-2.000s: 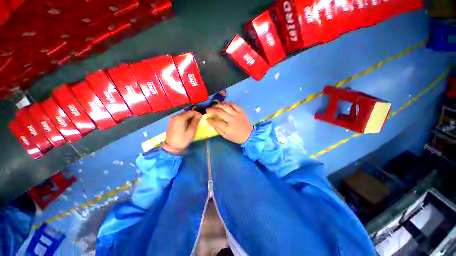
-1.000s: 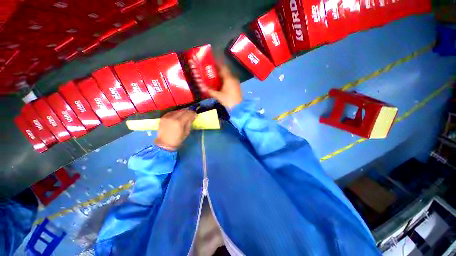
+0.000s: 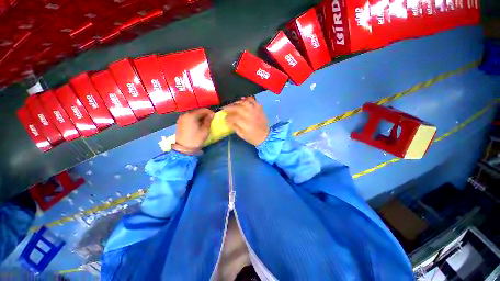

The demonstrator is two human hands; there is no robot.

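A yellow sticker sheet (image 3: 220,127) is held bent between both hands, close to the blue smock; its pale end sticks out to the left. My left hand (image 3: 192,130) grips the sheet. My right hand (image 3: 249,122) has its fingers on the sheet's right end. Whether a sticker is between the fingertips cannot be told. A row of overlapping red retail boxes (image 3: 131,90) lies on the dark green belt (image 3: 222,33) to the left. A single red box (image 3: 261,72) lies tilted just beyond my right hand, beside other red boxes.
Red stacked boxes (image 3: 66,33) fill the belt's far left; another tight row (image 3: 405,22) runs to the upper right. A red stool (image 3: 390,130) stands on the blue floor to the right. Another red stool and a blue stool (image 3: 41,249) are at lower left. White scraps lie on the floor.
The box my right hand held a second ago now lies released at the left end of the right-hand group. My right hand is back at the yellow sheet.
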